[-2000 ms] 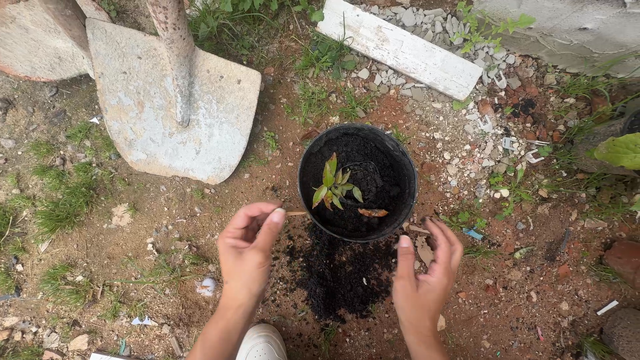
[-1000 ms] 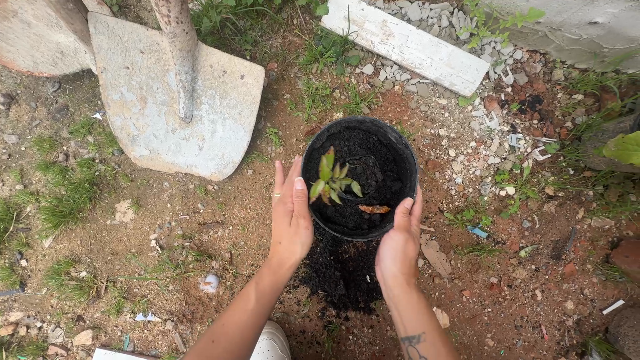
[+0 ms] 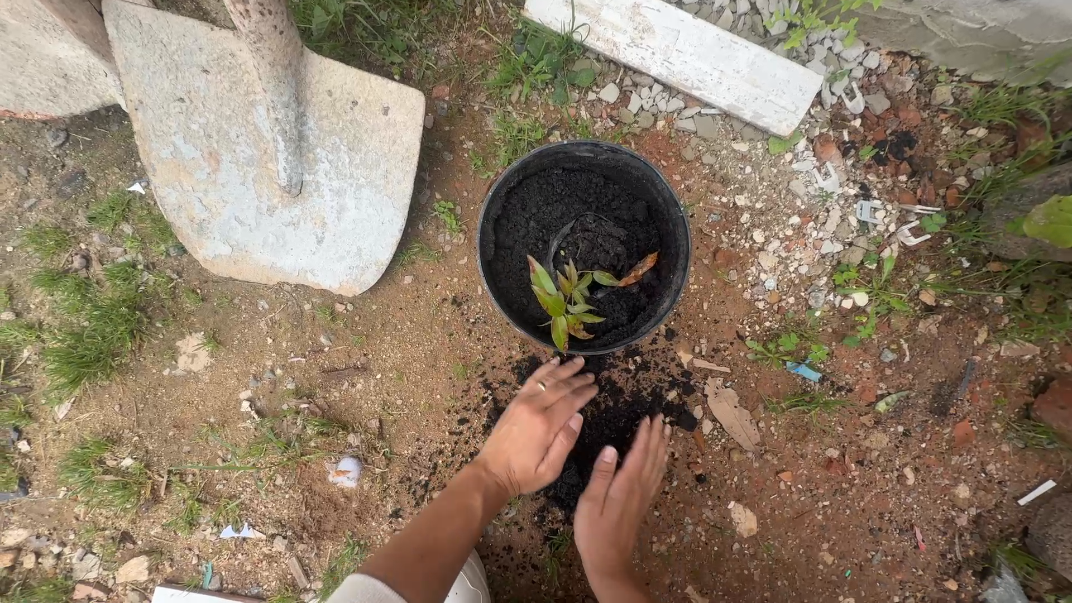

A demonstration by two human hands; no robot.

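A round black plastic pot [image 3: 682, 251] stands on the bare ground, filled partway with dark soil [image 3: 536, 213]. A small seedling [image 3: 565, 301] with green and reddish leaves leans toward the pot's near rim, and a brown leaf [image 3: 640, 270] lies to its right. Just below the rim, my left hand [image 3: 536, 427], with a ring on one finger, is over the spilled dark soil [image 3: 607, 423], fingers extended and nothing held. My right hand [image 3: 621, 502] is at the right side of that spill, its fingers together and extended, palm turned inward, holding nothing.
A worn shovel blade [image 3: 335, 159] lies at the upper left beside another flat piece [image 3: 50, 63]. A white-painted board [image 3: 678, 59] rests on gravel at the top. Stones, plastic scraps, a blue fragment [image 3: 804, 371] and grass tufts [image 3: 96, 335] dot the ground; part of a white shoe [image 3: 469, 582] shows below.
Both hands held the pot's sides one second ago; they have let go and moved down to the spilled soil. The pot has shifted slightly upward, and the seedling now leans toward the near rim.
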